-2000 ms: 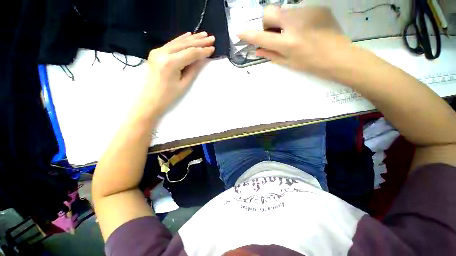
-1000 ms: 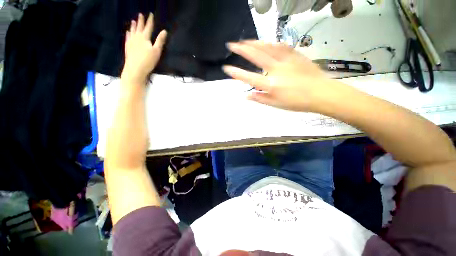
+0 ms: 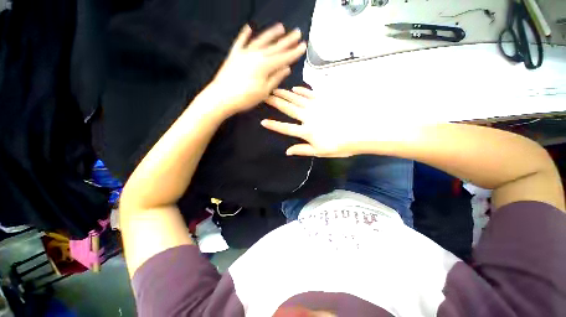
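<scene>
The large black garment (image 3: pixel 161 80) covers the left part of the table and hangs over the front edge towards my lap. My left hand (image 3: pixel 254 71) lies on the black cloth with its fingers spread. My right hand (image 3: pixel 310 127) is below and to the right of it, palm down over the cloth's right side, with its fingers apart. Neither hand grips anything that I can see. A pale thread (image 3: pixel 305 176) shows on the hanging part of the cloth.
Black thread snips (image 3: pixel 428 32) lie on the machine bed at the upper right. Black shears (image 3: pixel 521 38) lie further right, beside a pale stick (image 3: pixel 537 17). Part of the shiny needle area (image 3: pixel 355 5) shows at the top edge. Pink and yellow things (image 3: pixel 84 251) are below left.
The black cloth has come down over the table's front edge towards my lap. My left hand has moved right, near my right hand. The machine head parts at the top have mostly left the view.
</scene>
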